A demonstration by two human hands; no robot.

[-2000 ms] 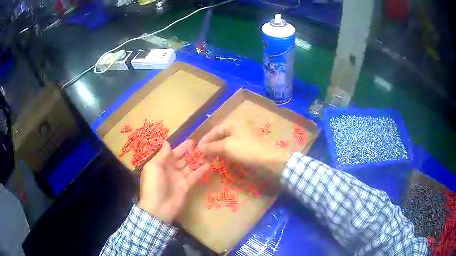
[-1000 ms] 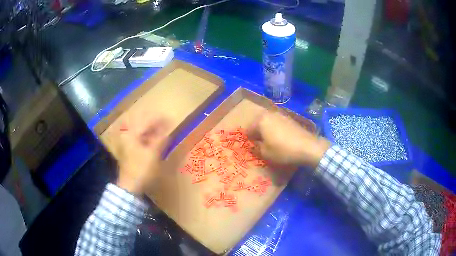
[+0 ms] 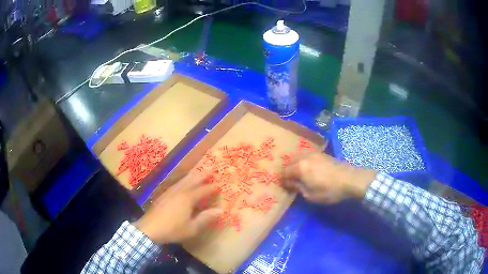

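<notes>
Red plastic pieces (image 3: 241,166) lie spread over the middle of the right-hand cardboard tray (image 3: 219,257). A heap of red pieces (image 3: 142,159) sits at the near end of the left-hand cardboard tray (image 3: 184,101). My left hand (image 3: 179,208) is blurred, palm down over the near left side of the right-hand tray, its fingers at the red pieces. My right hand (image 3: 321,176) is over that tray's right edge, fingers curled beside red pieces. Whether either hand holds a piece is hidden.
A blue bin of silver pieces (image 3: 336,140) stands at the right. An aerosol can (image 3: 281,69) stands behind the trays. A power strip (image 3: 150,70) lies at back left. A large carton (image 3: 37,150) is at far left. Red pieces (image 3: 478,219) show at the right edge.
My left hand has moved from the left tray to the right tray, and the heap in the left tray shows again. My right hand has moved nearer me. Red pieces are more spread out.
</notes>
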